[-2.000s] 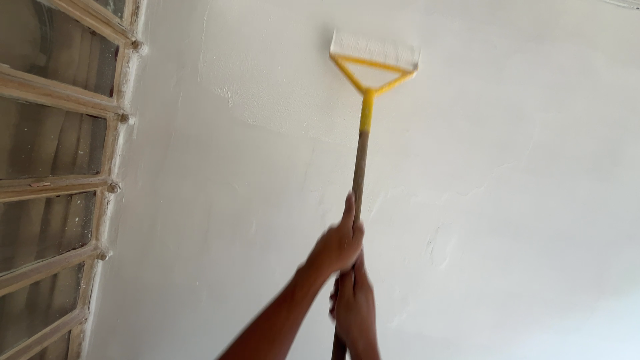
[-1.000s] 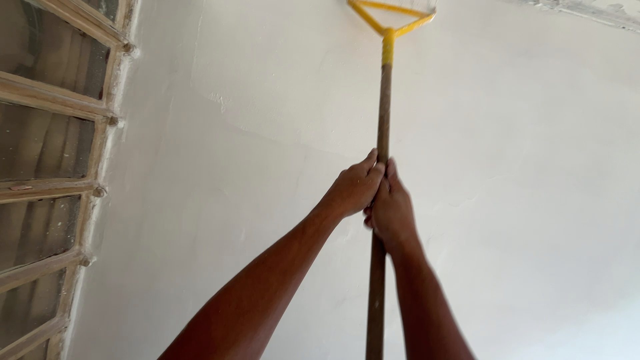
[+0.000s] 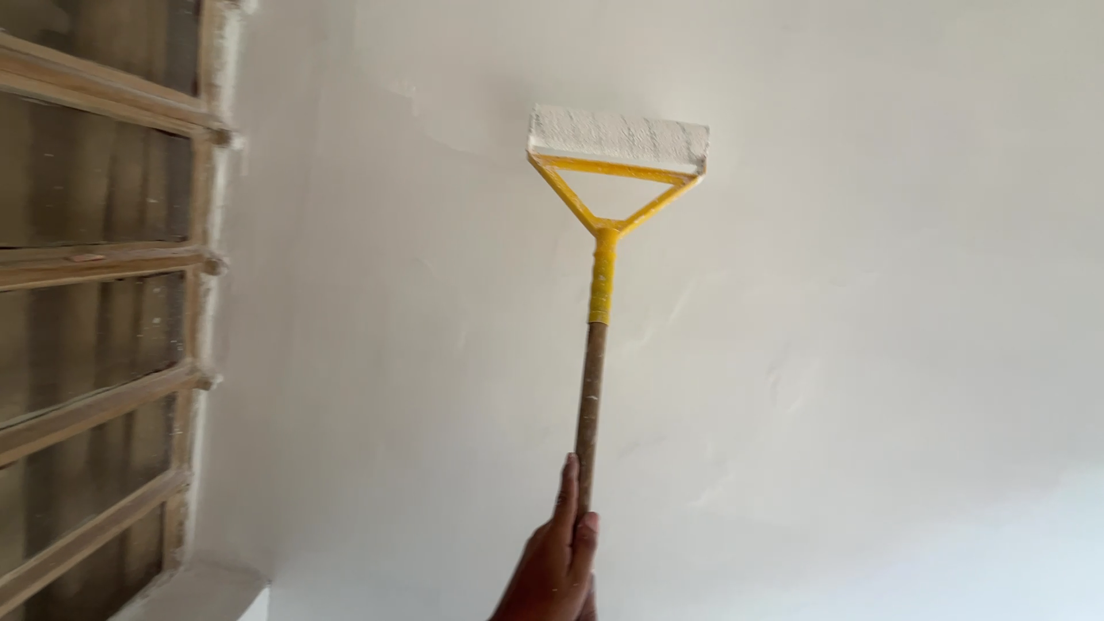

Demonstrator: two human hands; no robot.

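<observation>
A paint roller (image 3: 619,138) with a white, textured sleeve and a yellow frame lies against the white wall (image 3: 414,362) in the upper middle. Its yellow socket joins a brown, paint-specked pole (image 3: 590,388) that runs down to the bottom edge. My left hand (image 3: 556,561) grips the pole at the bottom middle, the index finger lying up along it. Behind and below it only a sliver of my right hand (image 3: 589,599) shows at the pole; most of that hand is hidden or out of frame.
On the left stands a window with wooden slats (image 3: 95,259) and dark glass panes, its frame edge smeared with white. A white ledge (image 3: 194,591) juts out below the window at the lower left.
The roller has come down the wall from the top edge of the view, and both hands have dropped with the pole to the bottom of the frame.
</observation>
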